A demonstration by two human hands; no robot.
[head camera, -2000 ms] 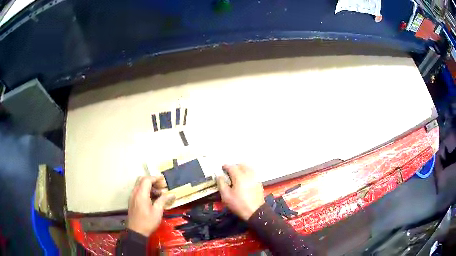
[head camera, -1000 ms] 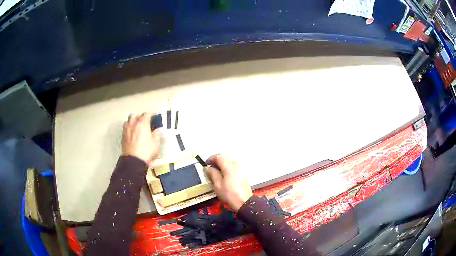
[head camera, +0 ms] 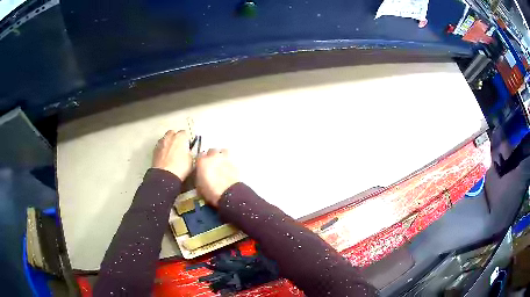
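Observation:
My left hand [head camera: 173,154] and my right hand [head camera: 215,175] are close together on the beige board [head camera: 325,133]. Thin black strips [head camera: 197,142] show between and just beyond my fingers; whether either hand grips one cannot be told. Nearer me, the tan-yellow rectangular die [head camera: 212,238] lies at the board's front edge with a black piece [head camera: 200,218] on it. My right forearm covers part of the die.
Black offcuts [head camera: 237,270] are heaped on the red front edge [head camera: 372,226]. A dark blue machine body [head camera: 174,40] stands behind the board. A round blue bin [head camera: 36,272] is at the lower left.
Both hands have moved to the strips; my right hand has moved away from the die's right side. The larger black piece beside the strips no longer shows. The die stays at the front edge.

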